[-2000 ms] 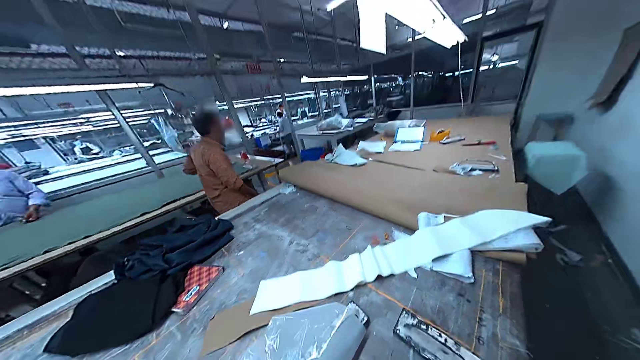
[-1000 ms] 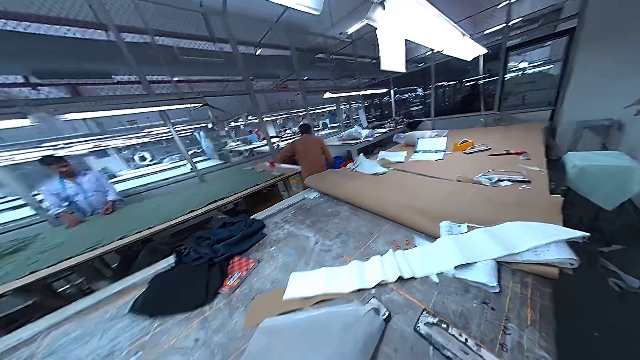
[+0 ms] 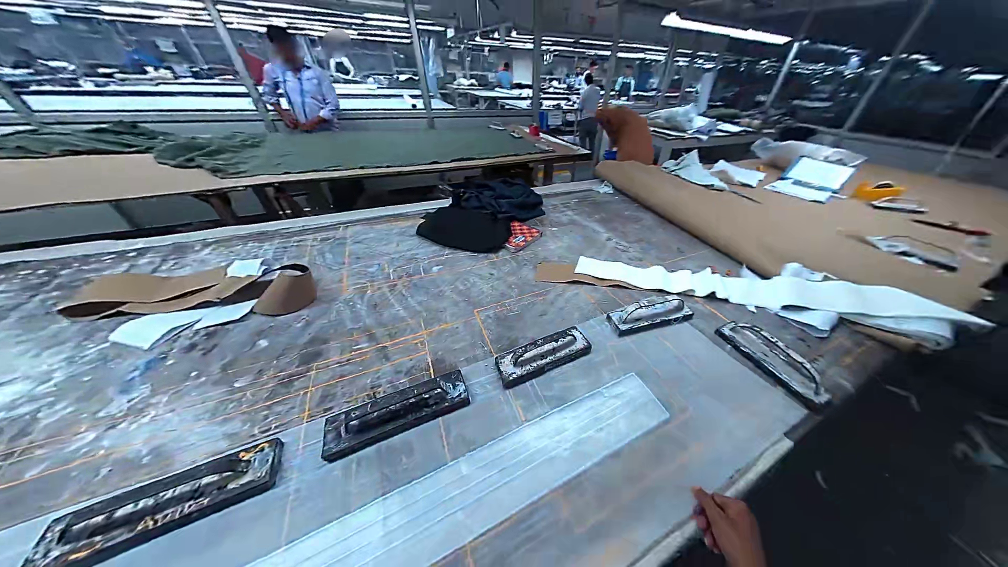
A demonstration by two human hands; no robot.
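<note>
At the lower right, my right hand (image 3: 728, 526) is at the near table edge, thumb and fingers pinched together close to the edge of a translucent plastic sheet (image 3: 709, 394); whether it grips the sheet is unclear. My left hand is out of view. A long, lined whitish strip (image 3: 504, 465) lies on or under the sheet. Several dark handled metal weights (image 3: 396, 413) stand along the sheet's far border, and another weight (image 3: 772, 362) lies at its right end. Beyond them a long white fabric strip (image 3: 772, 290) rests partly over brown paper.
Brown paper strips (image 3: 189, 290) lie at the left. Dark folded garments (image 3: 480, 216) sit at the far edge. A large brown paper sheet (image 3: 787, 216) covers the right end. Across the aisle, a person (image 3: 303, 90) stands behind a table with green cloth (image 3: 354, 151).
My right hand has come into view. The view has swung left and down, showing more weights and the plastic sheet. The person in brown now bends low at the far end.
</note>
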